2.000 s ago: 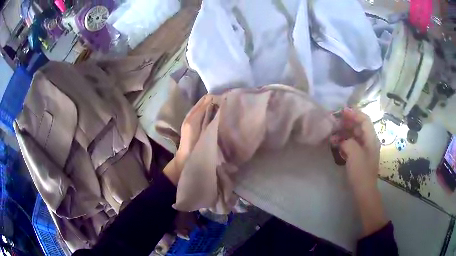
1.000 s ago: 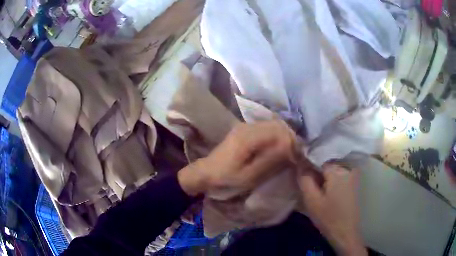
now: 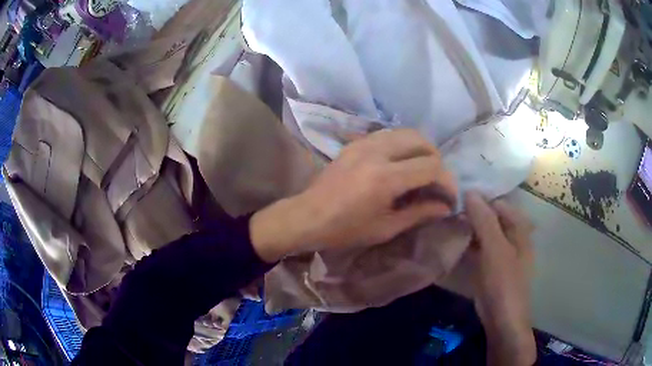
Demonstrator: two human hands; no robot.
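The garment (image 3: 379, 275), brown-beige with a pale lilac-white reverse (image 3: 400, 64), lies over the pale table and hangs at its front edge. My left hand (image 3: 379, 189) is bare and pinches the fabric edge near the middle. My right hand (image 3: 497, 239) is bare, beside it on the right, with thumb and fingers on the same edge. The fingertips of both hands nearly meet. What lies under my left hand is hidden. The sewing machine (image 3: 583, 53) stands at the upper right, its needle area lost in the lamp glare.
A brown fabric heap (image 3: 93, 171) lies at left. Blue crates (image 3: 268, 329) are below the table edge. Dark specks (image 3: 593, 193) mark the table (image 3: 586, 286) at right. A phone (image 3: 643, 175) lies at the right rim. A purple wheel-like object (image 3: 100, 14) is at upper left.
My left hand has moved right, towards my right hand, which has come down and left from beside the needle area. The fabric is drawn together between them, with more of the pale side turned up.
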